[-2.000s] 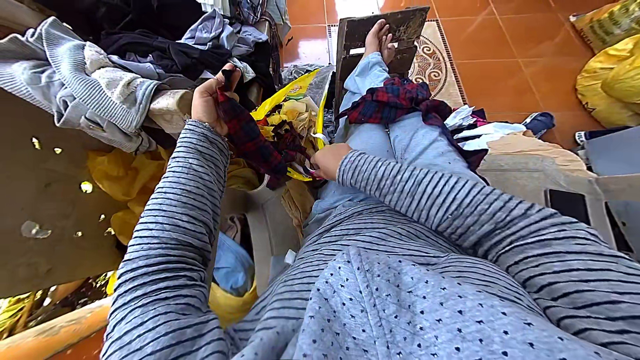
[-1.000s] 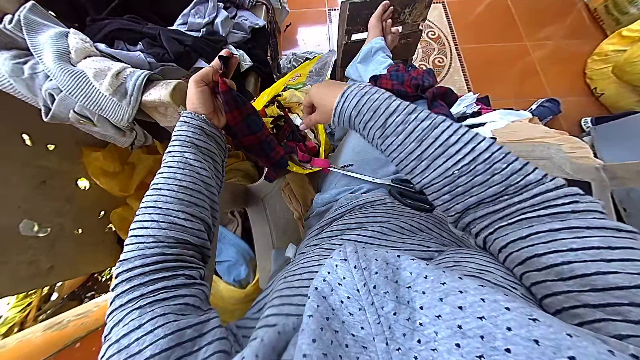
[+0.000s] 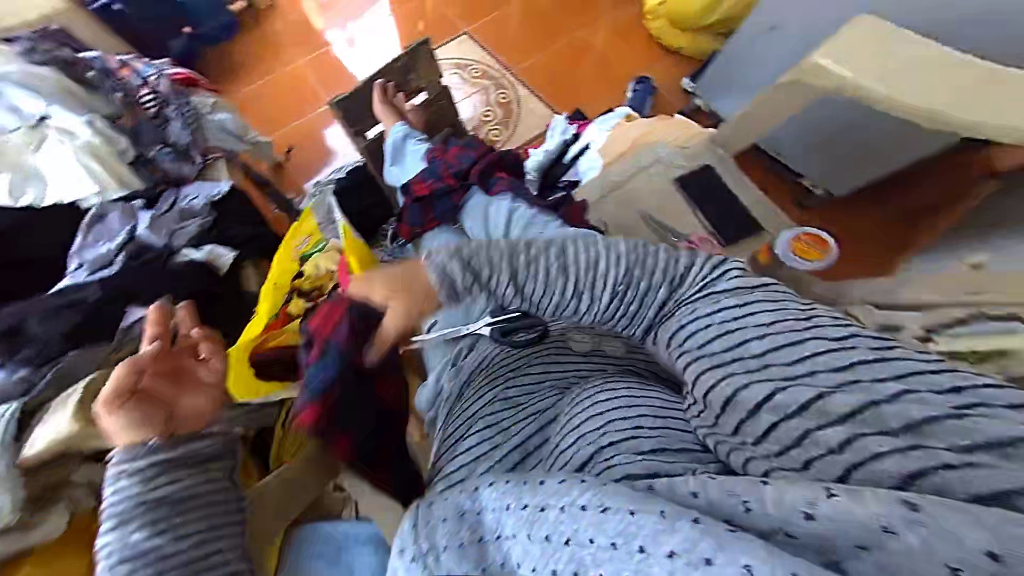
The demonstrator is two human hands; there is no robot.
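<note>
My right hand (image 3: 398, 302), blurred, holds a red and navy plaid cloth (image 3: 340, 376) that hangs below it. My left hand (image 3: 166, 376) is raised palm up at the left, fingers apart, with nothing in it. Scissors with black handles (image 3: 518, 329) lie on my lap just right of my right hand, blades pointing left. Between my hands stands a yellow plastic bag (image 3: 258, 320) filled with cloth scraps. More plaid cloth (image 3: 480, 178) lies across my leg near my bare foot.
Piled clothes (image 3: 120, 264) fill the left side. A dark wooden board (image 3: 420, 96) lies under my foot. To the right are a dark phone-like object (image 3: 718, 204), other scissors (image 3: 676, 234), a round orange-and-white item (image 3: 806, 248) and a pale chair part (image 3: 888, 76).
My left hand has let go of the plaid cloth, and my right hand now has it. The scissors, on my lap one second ago, remain there. The view has swung to the right.
</note>
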